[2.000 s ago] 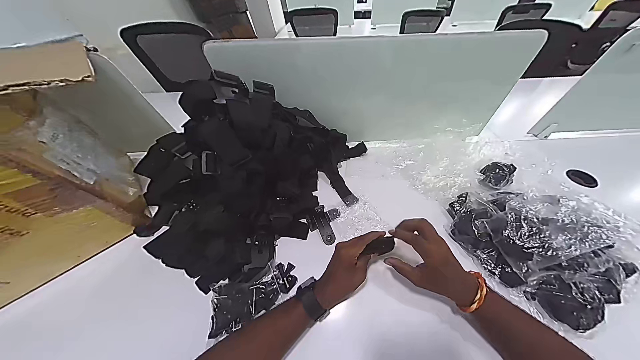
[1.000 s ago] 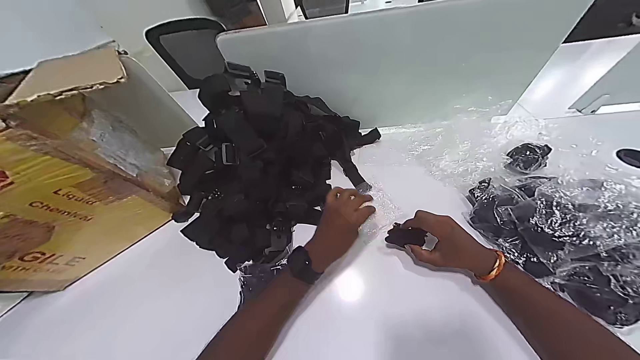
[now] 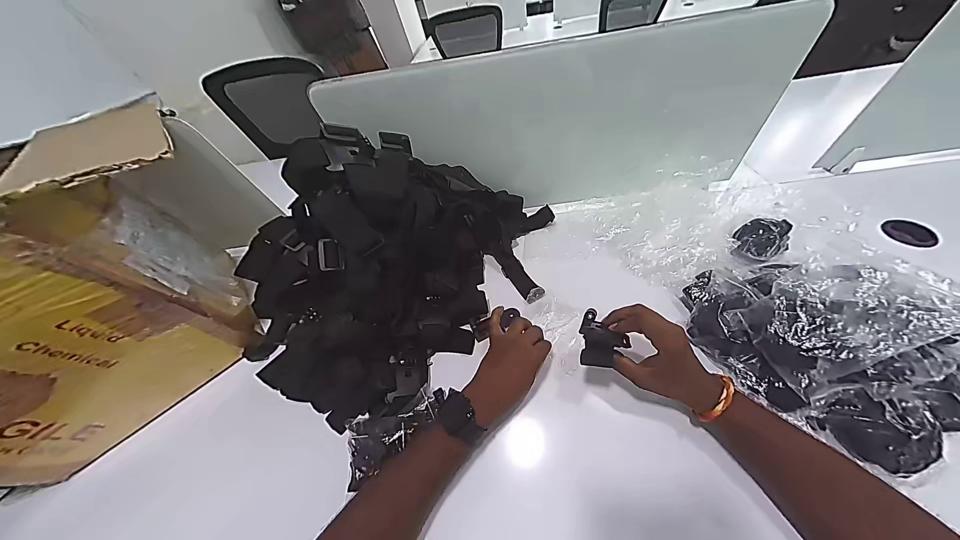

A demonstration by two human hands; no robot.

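My right hand pinches a small black part, which has a short arm with a round end standing up from it. To its left, at the right edge of a large heap of black straps with buckles, my left hand has its fingers on a small dark piece; whether it grips the piece is unclear. One strap end reaches out of the heap above that hand. A plastic bag of small dark parts lies beside my left wrist.
Clear plastic bags with black items cover the desk at the right, near a round cable hole. A cardboard box stands at the left. Behind the heap runs a frosted partition, with a mesh chair beyond it.
Two seconds ago both hands were together at a small black item; since then they have moved apart, my left hand to the heap's edge. The black part remains in my right hand.
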